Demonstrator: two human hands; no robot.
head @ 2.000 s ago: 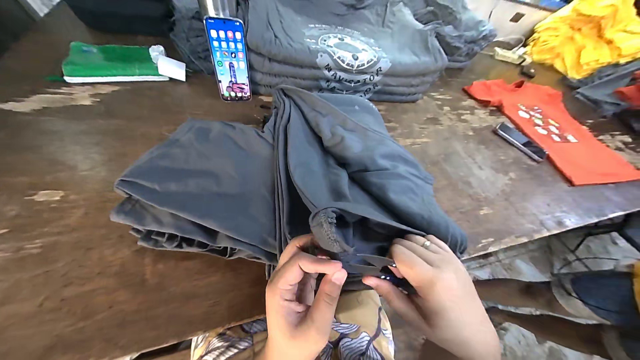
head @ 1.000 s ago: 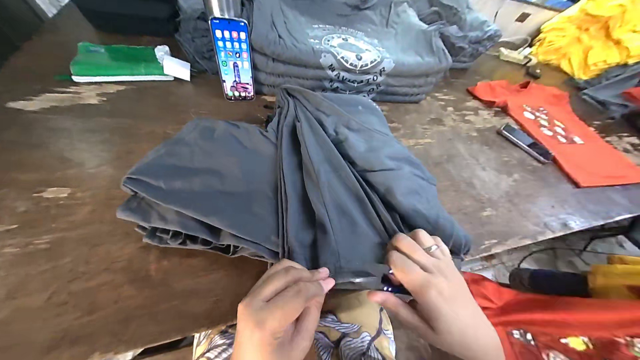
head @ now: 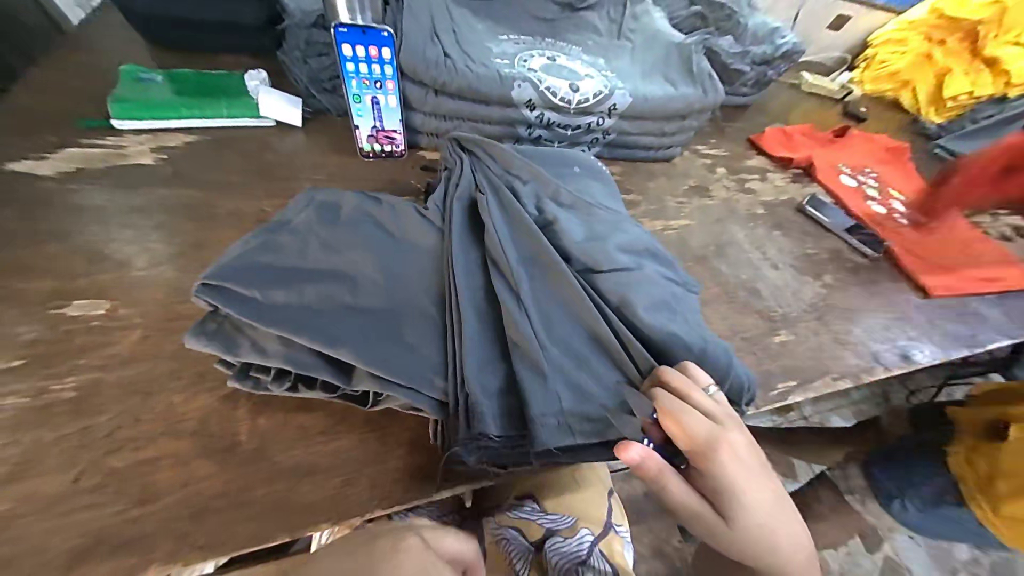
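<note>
Dark grey fabric garments [head: 536,312] lie layered at the table's front edge, one folded back across the others with its hem toward me. My right hand [head: 704,448], with a ring on one finger, holds small thread snips [head: 636,412], blades apart and pointing up-left over the cloth near the hem. My left hand [head: 408,548] is low at the bottom edge of the view, below the table edge, partly cut off and blurred; whether it holds anything cannot be made out.
A phone [head: 372,96] stands upright before a stack of grey printed T-shirts [head: 560,80]. Left of it lies a green cloth-like item [head: 188,96]. On the right are an orange shirt [head: 888,200], a second phone [head: 842,225], yellow garments [head: 944,56] and a person's blurred red sleeve [head: 976,176].
My left hand has left the hem and dropped toward the bottom edge. My right hand still holds the snips by the cloth. A red sleeve now reaches over the orange shirt.
</note>
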